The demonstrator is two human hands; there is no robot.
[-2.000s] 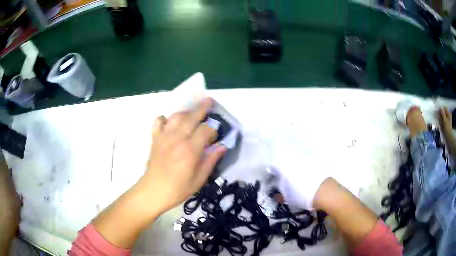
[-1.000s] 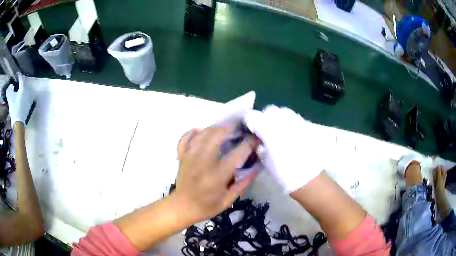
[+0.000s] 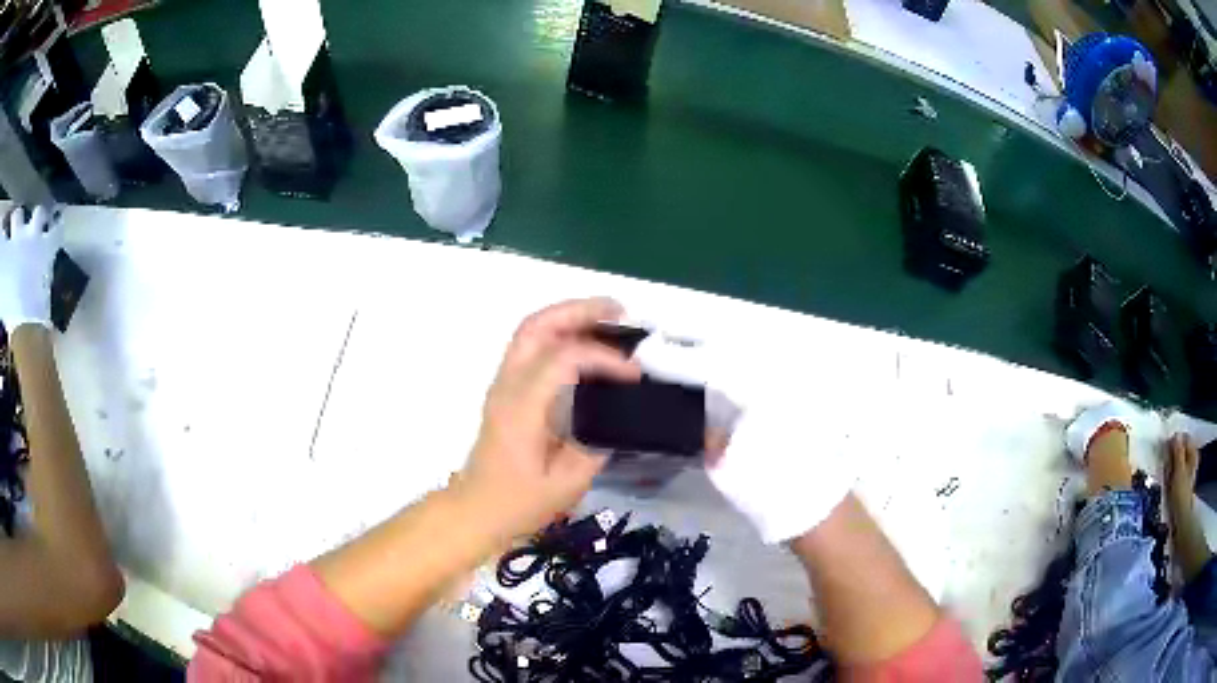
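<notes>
A small black gift box [image 3: 638, 415] is held between my two hands above the white bench, its dark face towards me. No pale flap shows on it. My bare left hand [image 3: 534, 394] grips its left side. My white-gloved right hand [image 3: 781, 460] grips its right side, fingers partly blurred over the top edge. A heap of black charging cables [image 3: 641, 600] with small metal plugs lies on the bench just below the box.
The green conveyor [image 3: 747, 200] carries a wrapped device [image 3: 454, 167] and an open black box with a raised pale flap [image 3: 287, 134] at left, and a closed black box [image 3: 944, 214] at right. Other workers' hands [image 3: 27, 267] show at both sides. A blue fan [image 3: 1108, 87] stands beyond.
The box's raised pale flap no longer shows and a dark face is towards me. My right hand came from the cables to the box. Belt items sit further right in view.
</notes>
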